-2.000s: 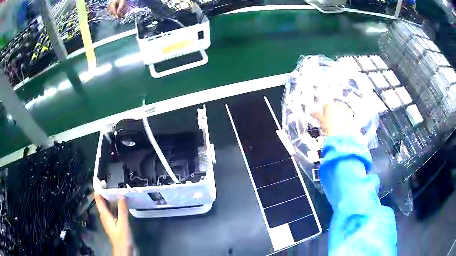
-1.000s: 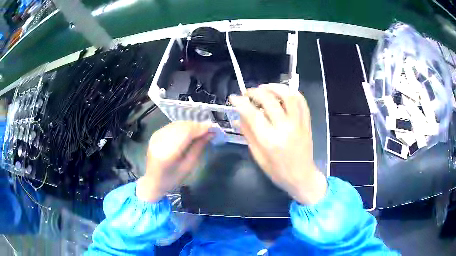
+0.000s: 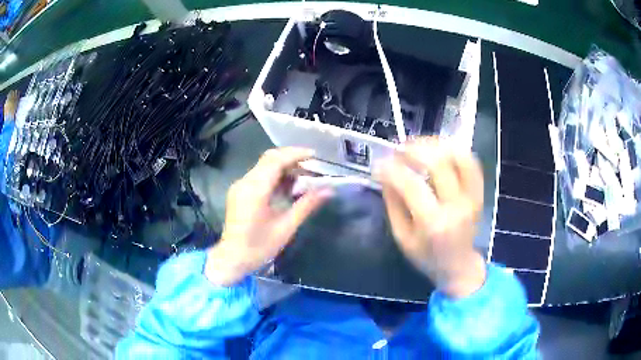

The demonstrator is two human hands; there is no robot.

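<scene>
The white housing point(image 3: 316, 135) stands open-topped on the dark bench, with black parts, a black round component point(image 3: 339, 48) and a narrow white strip point(image 3: 389, 77) inside. Its front wall has a small dark window point(image 3: 355, 150). My left hand point(image 3: 263, 211) is at the lower front edge, thumb and fingers around the white loop-like foot. My right hand point(image 3: 436, 211) is blurred, its fingertips against the right part of the front wall; whether it holds anything is hidden.
A heap of black cables point(image 3: 140, 112) and clear trays point(image 3: 42, 140) lie at left. A strip of dark pads point(image 3: 523, 183) and a clear bag of white panels point(image 3: 601, 155) lie at right. The conveyor's pale edge point(image 3: 422, 22) runs behind. A blue sleeve shows at far left.
My right hand has left the bag and come to the housing's front. My left hand has moved from the left corner to the front. The view has tilted down and shifted.
</scene>
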